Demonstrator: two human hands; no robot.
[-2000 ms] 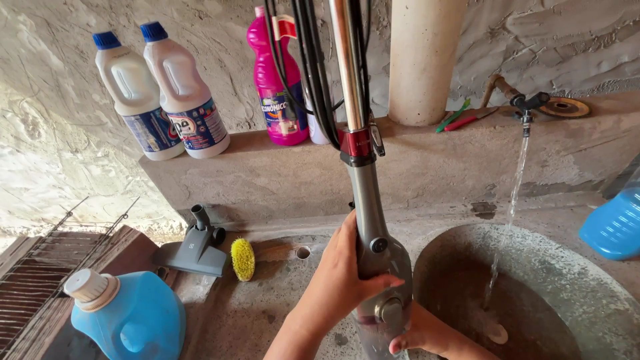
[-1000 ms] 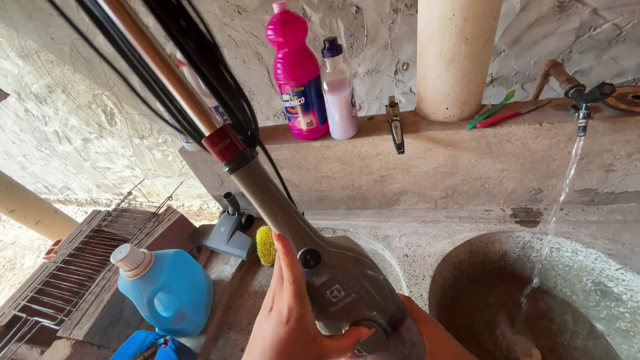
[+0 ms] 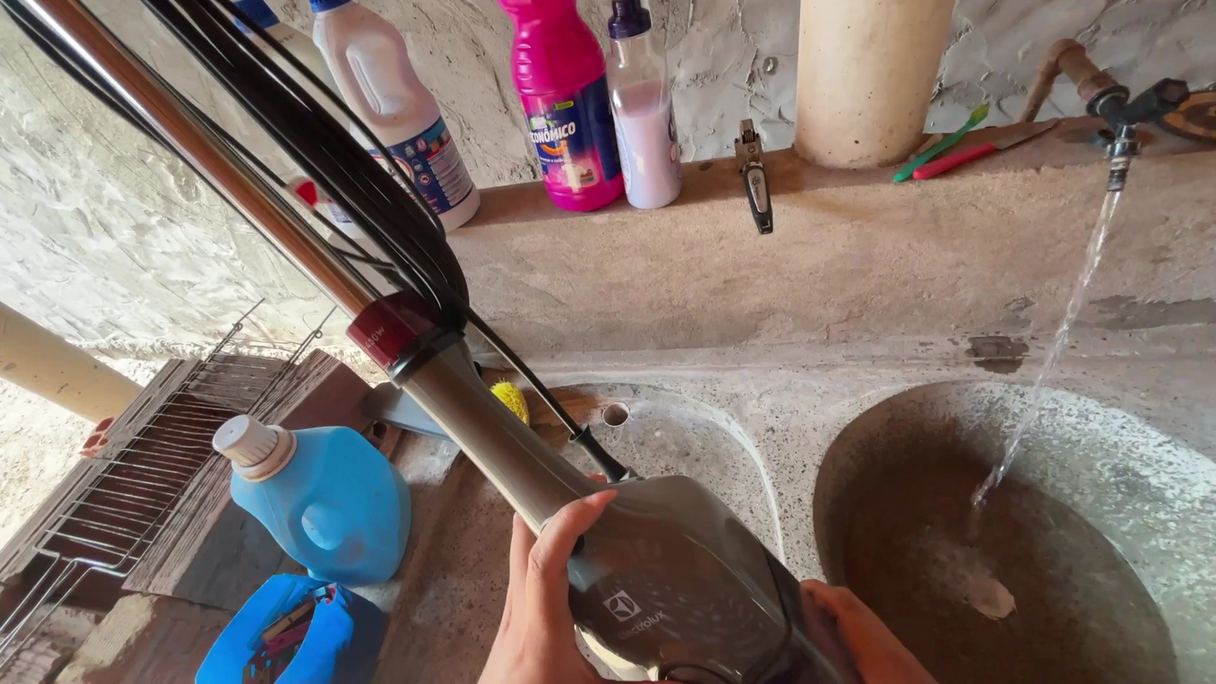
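An Electrolux stick vacuum cleaner [image 3: 665, 560] slants from the lower middle to the upper left, with a metal tube [image 3: 237, 180], a dark red collar [image 3: 391, 328] and a looped black cord [image 3: 351, 161]. My left hand [image 3: 551, 598] grips the body on its left side, thumb and fingers around it. My right hand [image 3: 860, 632] is against the lower right of the body, its fingers partly hidden behind it. Beyond the body, a grey floor nozzle [image 3: 408, 408] and a yellow scrubbing sponge [image 3: 510, 401] lie on the concrete counter, partly covered by the vacuum.
Water runs from a tap [image 3: 1121, 123] into a round concrete basin [image 3: 855, 446] at right. Bottles, including a pink bottle [image 3: 570, 114], a folding clipper [image 3: 755, 180] and a red-handled knife [image 3: 955, 160] are on the ledge. A blue jug [image 3: 332, 503], cut blue container [image 3: 347, 627] and wire grill rack [image 3: 161, 475] stand left.
The vacuum, nearly upright two seconds ago, has tilted with its tube toward the upper left. Both hands have stayed on its body. The view has shifted.
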